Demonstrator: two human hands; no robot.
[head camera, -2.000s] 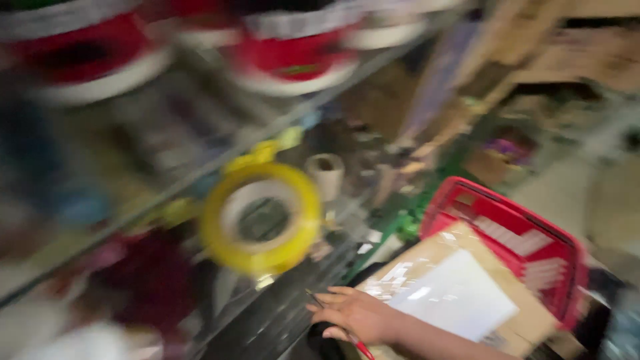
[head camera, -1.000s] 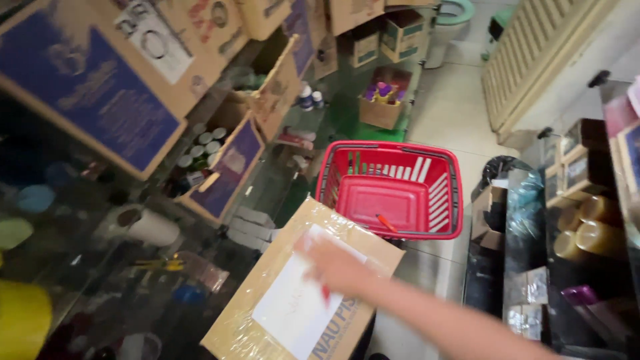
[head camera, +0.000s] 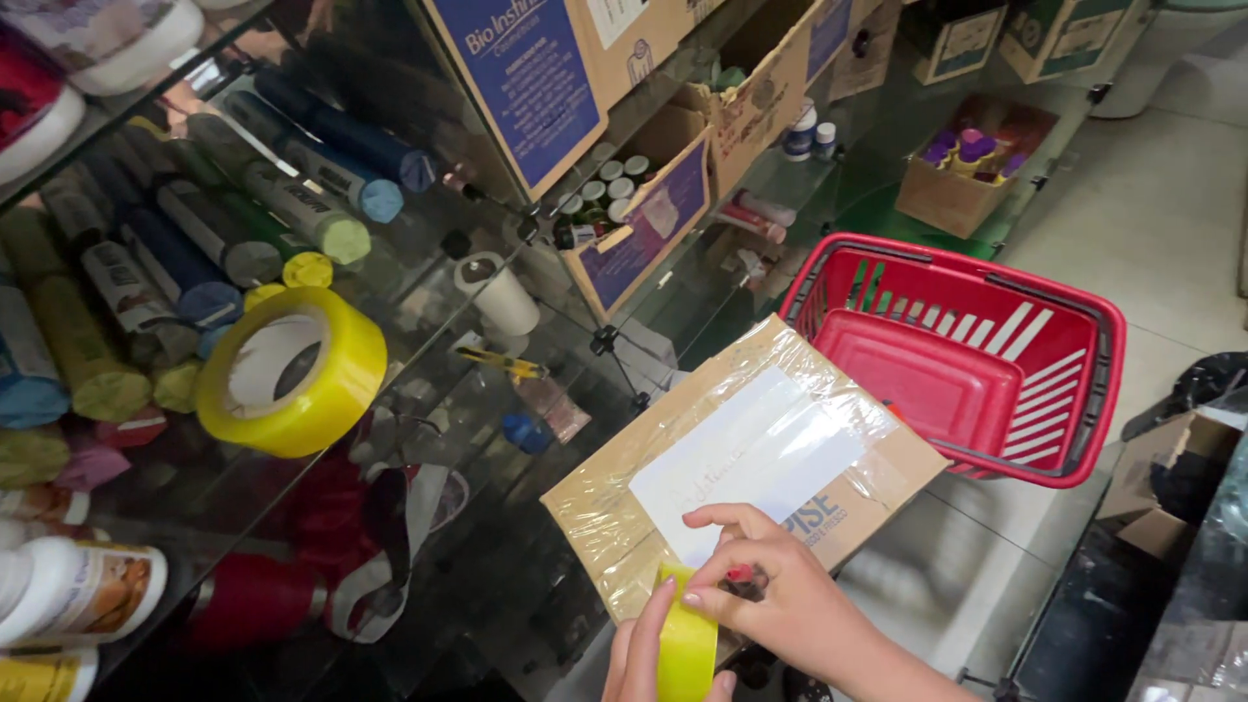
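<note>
A cardboard box (head camera: 595, 502) wrapped in clear tape bears a white paper (head camera: 760, 458) with faint handwriting. At its near edge, my left hand (head camera: 639, 648) holds a yellow roll of adhesive tape (head camera: 687, 648), seen edge-on. My right hand (head camera: 770, 595) has its thumb and forefinger pinched at the roll's upper edge, and something small and red shows between its curled fingers; what it is cannot be told. Another, larger yellow tape roll (head camera: 336, 380) sits on the glass shelf to the left.
A red plastic shopping basket (head camera: 916, 370) stands just beyond the box. Glass shelves on the left hold wrapped rolls (head camera: 210, 234), a white paper roll (head camera: 497, 292) and an open carton of small bottles (head camera: 643, 234). Farther back is a small carton with purple-capped items (head camera: 960, 185). An open carton (head camera: 1160, 487) stands at right.
My right hand has moved from over the white paper to the near edge of the box. My left hand has come into view with the yellow tape roll. The view has swung left.
</note>
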